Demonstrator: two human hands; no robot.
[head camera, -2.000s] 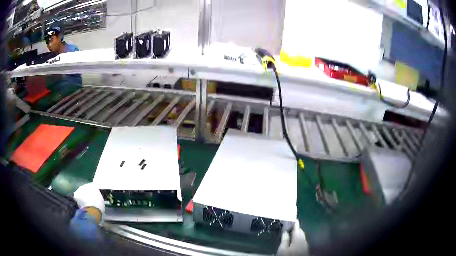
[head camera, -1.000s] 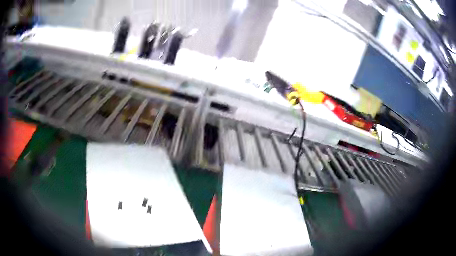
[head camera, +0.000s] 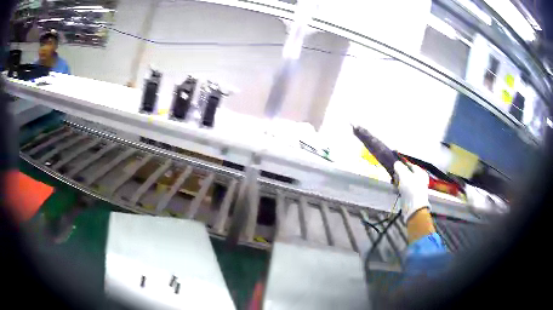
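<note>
My right hand (head camera: 412, 189), in a white glove with a blue sleeve, holds a dark electric screwdriver (head camera: 377, 151) above the white shelf. Its thin tip points up and left, and its black cable hangs below the hand. My left hand is not in view. A pale enclosure (head camera: 159, 254) lies at the lower left with several small dark pieces (head camera: 174, 283) on its top. A second pale enclosure (head camera: 318, 275) lies to its right. The near ends of both are cut off by the frame's lower edge.
A roller conveyor (head camera: 200, 194) runs behind the enclosures. The white shelf (head camera: 242, 142) above it carries three black fans (head camera: 182, 100) and a red object (head camera: 445, 184). An orange pad (head camera: 27, 194) lies at the left. A person (head camera: 50, 54) in blue is at the far left.
The view has tilted up, and the enclosures sit lower in the frame. My right hand has come into view and taken hold of the screwdriver, which lay on the shelf. My left hand has left view.
</note>
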